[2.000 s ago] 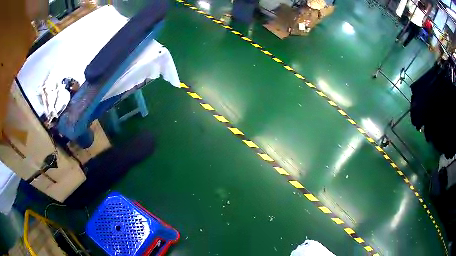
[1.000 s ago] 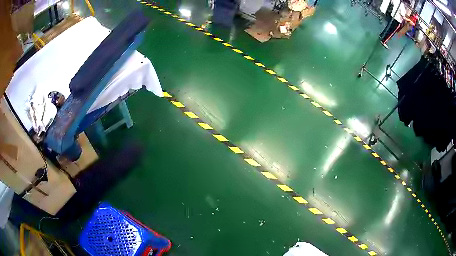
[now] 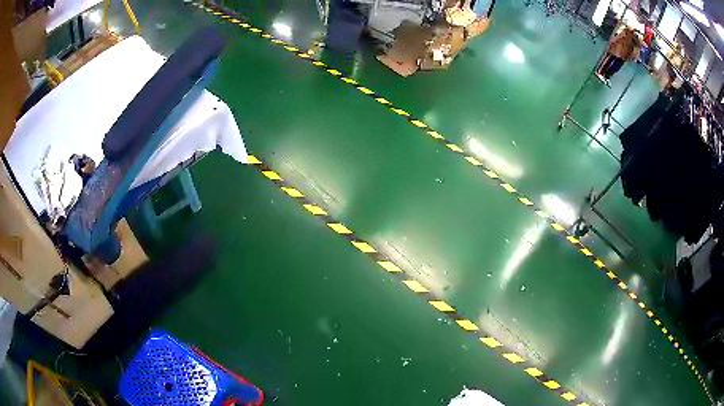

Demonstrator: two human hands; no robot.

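Observation:
Neither of my hands is in the picture. Nearest in front of me on the floor is a blue plastic stool [image 3: 168, 371] with a perforated seat, at the bottom left; a red edge shows under it. A white cloth patch [image 3: 474, 398] is cut off by the bottom edge. At the left is a white-covered table [image 3: 99, 75] with a long dark padded sleeve board [image 3: 163, 91] with a blue underside over it. Small light and dark items [image 3: 54, 178] lie at the table's near end; I cannot tell what they are.
Brown flat patterns [image 3: 55, 277] hang beside the table. A yellow tubular handle [image 3: 36, 384] is at the bottom left. Green floor [image 3: 317, 262] carries yellow-and-black tape. A rack with dark clothes [image 3: 663, 162] stands right. Brown cardboard [image 3: 405, 51] lies at the top; a person [image 3: 619, 51] is far off.
The view has shifted, so the stool, table and sleeve board sit further left. The distant person's pose and place have changed. No hand has appeared.

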